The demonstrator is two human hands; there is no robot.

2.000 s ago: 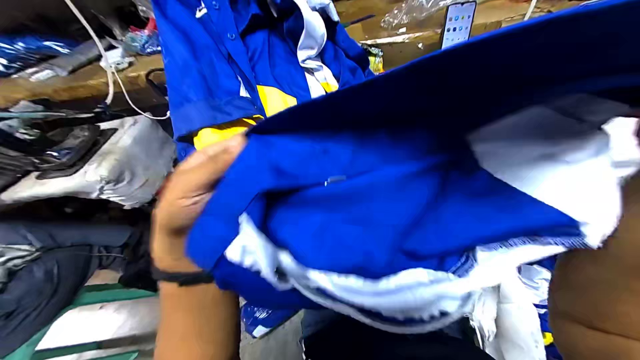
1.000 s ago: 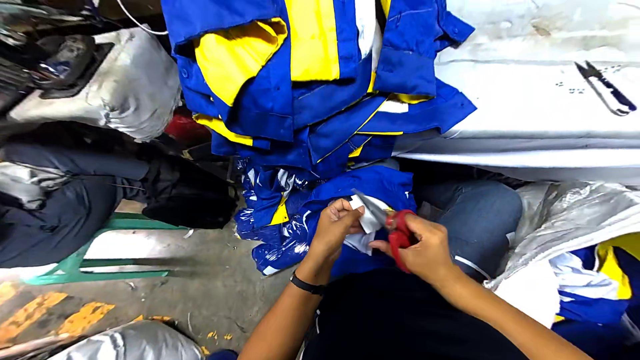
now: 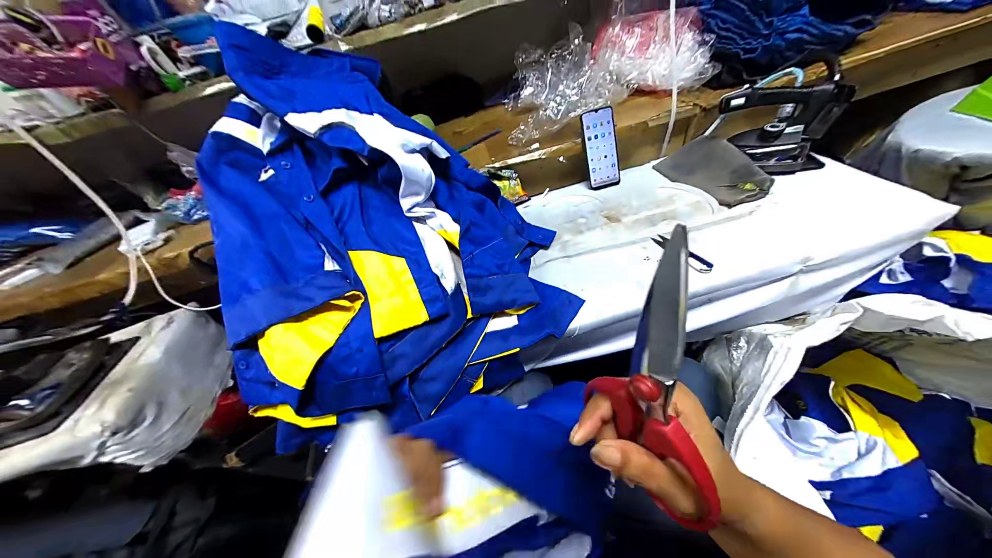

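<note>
My right hand [image 3: 659,457] holds red-handled scissors [image 3: 659,387], their blades pointing up and nearly closed together. At the lower middle, my left hand [image 3: 422,473] is blurred and partly hidden by the cloth it grips, a blue garment [image 3: 511,442] with white and yellow parts. The garment lies low in view, left of the scissors. Beyond it, a pile of blue, yellow and white buttoned garments [image 3: 310,225] rests on the near left part of the white-covered table [image 3: 790,248].
A phone [image 3: 601,147] stands upright at the table's back. Thread snips [image 3: 682,254] lie on the cover. An iron [image 3: 787,124] stands at the back right, beside a grey cloth [image 3: 717,170]. An open plastic sack [image 3: 775,372] holds more garments at the right. A white cable [image 3: 105,209] hangs at the left.
The scissors have come up from my lap, where they were at a small white piece in my left hand one second ago. The view has tilted up to the table's back.
</note>
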